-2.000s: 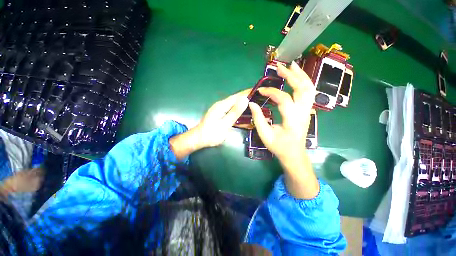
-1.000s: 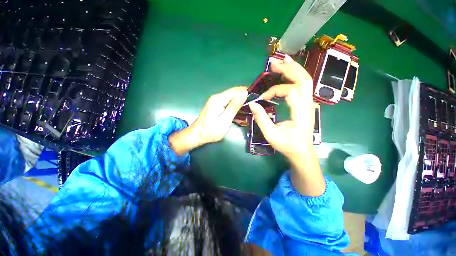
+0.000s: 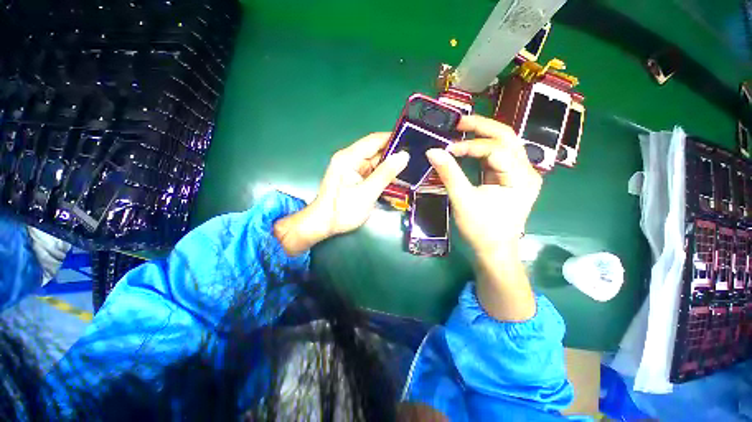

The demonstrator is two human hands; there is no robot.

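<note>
A display module [image 3: 419, 148] with a dark screen, pale border and red edges is held up between my hands, its round end part pointing away from me. My left hand [image 3: 350, 185] grips its left edge, thumb on the screen. My right hand [image 3: 492, 183] holds its right side, thumb and fingertip at the screen. Another module [image 3: 430, 224] lies on the green bench just below the held one. Stacked modules [image 3: 544, 122] with orange tabs stand right of my right hand's fingers. The far side of the held module is hidden.
Black blister trays [image 3: 99, 124] fill the left. A slanting grey metal post [image 3: 505, 45] rises behind the held module. A white round item [image 3: 595, 276] sits at right. A filled tray [image 3: 716, 272] and white liner [image 3: 666, 255] lie further right. More modules lie on the dark band [image 3: 651, 45].
The held module was tilted nearly edge-on and now shows its screen face. My right thumb and fingers have come onto the screen. A module has appeared beside the post at the top.
</note>
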